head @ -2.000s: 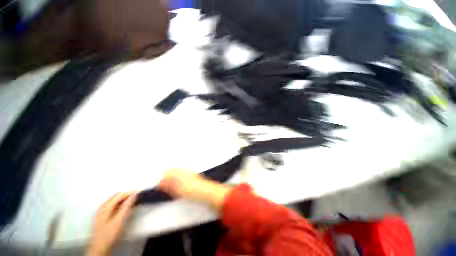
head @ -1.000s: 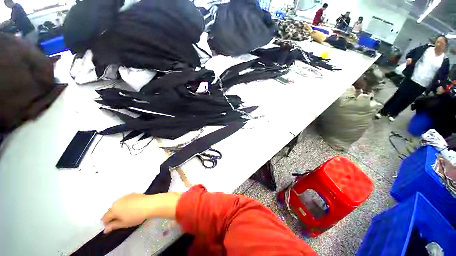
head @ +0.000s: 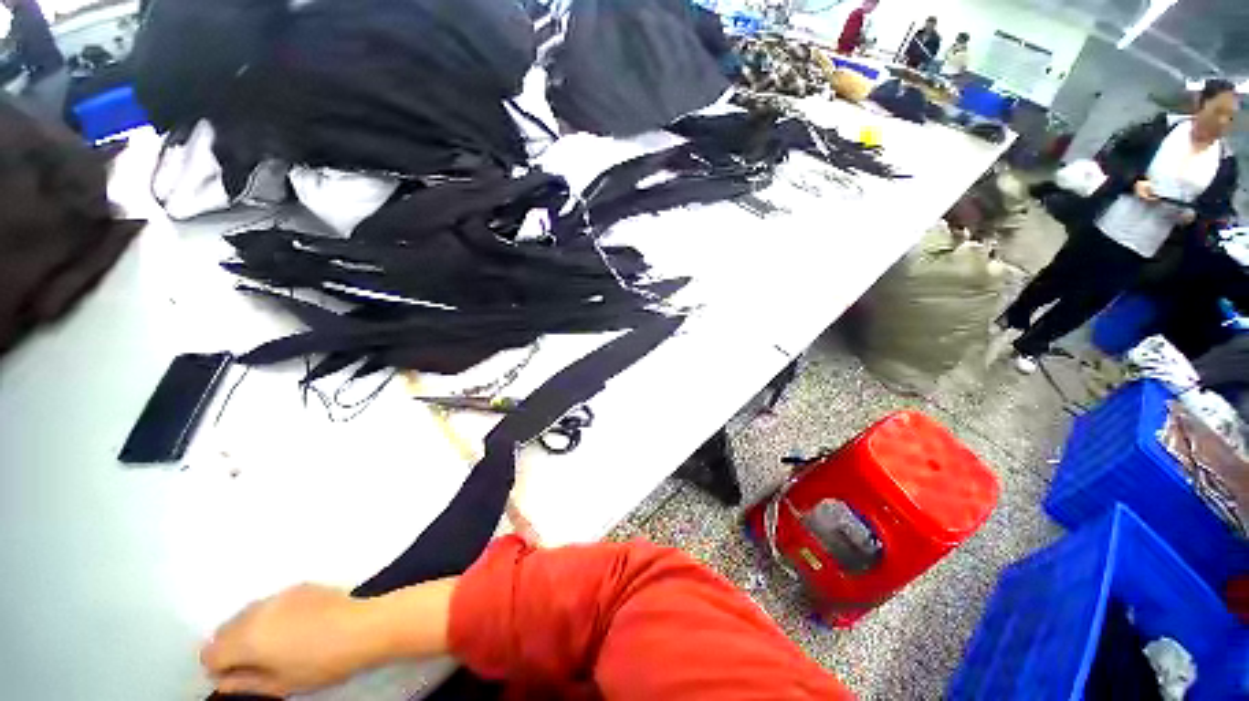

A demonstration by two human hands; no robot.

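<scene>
A long black strip (head: pixel 459 523) runs from the heap's right end down to the table's near edge, passing under my right hand. My right hand (head: pixel 295 641), bare with a red sleeve, lies on the strip near the bottom edge; its fingers are bent over the strip's near part. Whether it grips or only presses is hard to tell. My left hand is out of the picture. Scissors (head: pixel 564 430) with black handles lie partly under the strip. A pile of black strips (head: pixel 452 281) lies behind, with pale threads.
A black phone (head: pixel 175 407) lies at left on the white table (head: pixel 82 548). Large black bundles (head: pixel 370 82) stand behind the heap, a brown bundle (head: pixel 55 226) at far left. A red stool (head: pixel 897 500), blue crates (head: pixel 1096 603), an olive sack (head: pixel 931 308) and a person (head: pixel 1151 206) are at right.
My right hand has moved down and left along the strip. My left hand, visible two seconds ago, is gone from view. The person at right has moved, and the view has shifted.
</scene>
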